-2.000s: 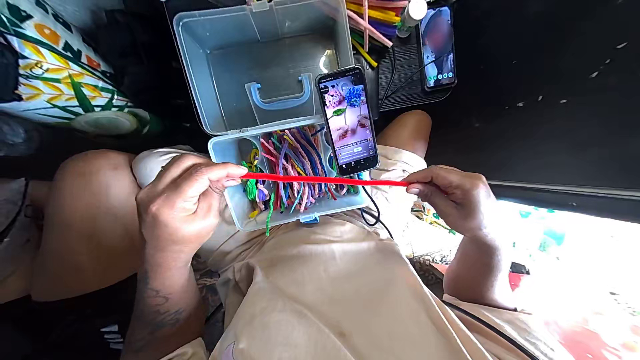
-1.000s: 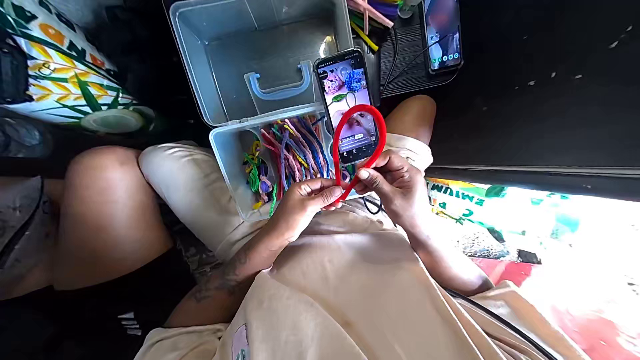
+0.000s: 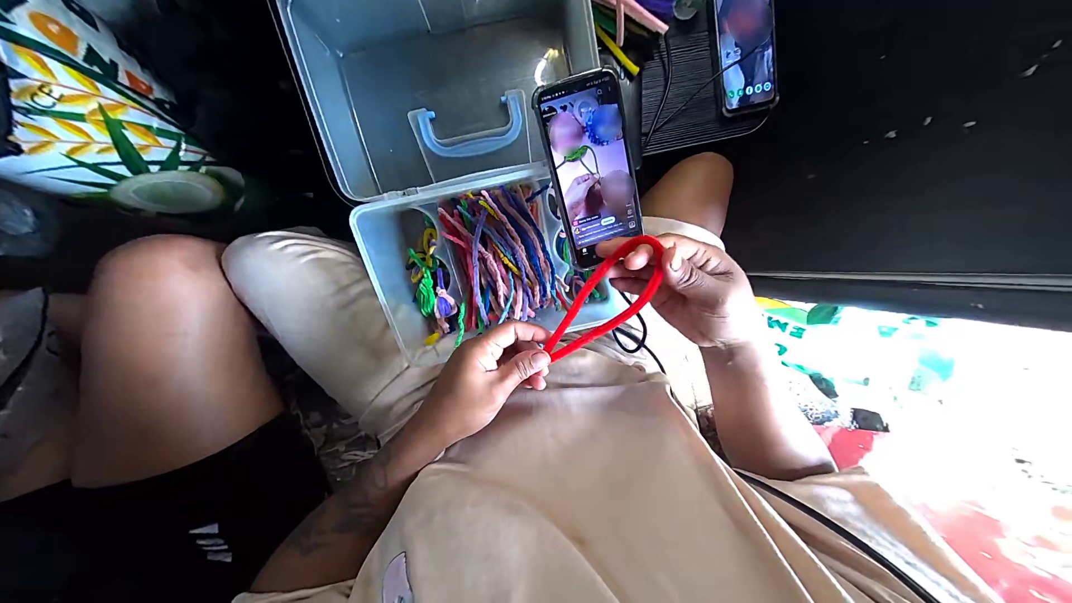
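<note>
A red pipe cleaner [image 3: 605, 327] is bent into a long teardrop loop between my hands. The thumb and fingers of my left hand [image 3: 494, 368] pinch its two ends together. My right hand [image 3: 682, 289] holds the rounded far end of the loop, just below a smartphone [image 3: 590, 167]. That phone leans on the right part of an open plastic box [image 3: 377, 276] and shows a picture of a green stem shape. Inside the box lie many coloured pipe cleaners [image 3: 494, 251], with twisted green and yellow pieces in the left compartment.
The box's raised lid [image 3: 335, 109] has a blue handle [image 3: 469, 138]. A second phone [image 3: 744, 59] lies on a dark ridged surface at the top right, near more pipe cleaners [image 3: 624, 46] and black cables. Another person's bare knee [image 3: 172, 335] is at the left, below a printed bag [image 3: 92, 109].
The red pipe cleaner was stretched straight between both hands, then bent into a loop with its ends together. My right hand has since moved up to the loop's rounded end.
</note>
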